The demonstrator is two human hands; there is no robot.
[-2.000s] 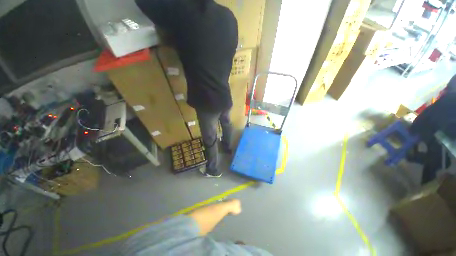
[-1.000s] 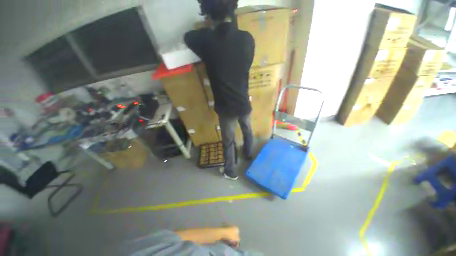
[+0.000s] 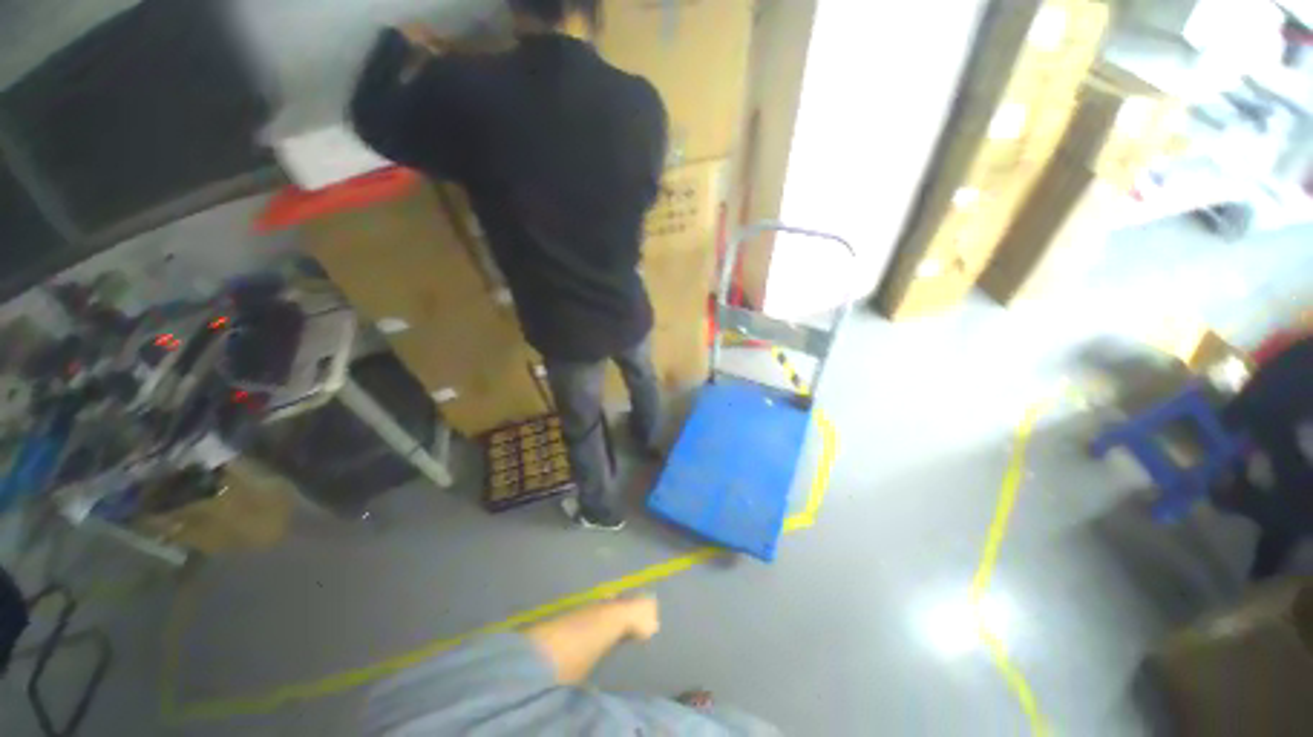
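Note:
My left hand [image 3: 622,622] is at the bottom centre, on a bare wrist below a grey sleeve. It is small and blurred, and its finger pose is unclear. A small brownish patch beside the sleeve may be part of my right hand [image 3: 694,700]; the rest is hidden or cut off. Nothing held shows. In front stands a platform trolley [image 3: 732,464] with a blue deck and metal handle. A dark tray of gold pieces [image 3: 527,461] lies on the floor against tall cartons, left of a standing person's feet.
The person [image 3: 555,187] in black faces the cartons [image 3: 411,310], one arm raised near a white box [image 3: 328,154] on a red tray [image 3: 339,199]. A cluttered bench [image 3: 288,377] is left. Stacked cartons [image 3: 979,159], a blue stool [image 3: 1174,444] and another person [image 3: 1282,432] are right.
The view swung right, then back left. The standing person's arm now reaches out to the left, bent, near the white box. My left forearm stays low across the bottom.

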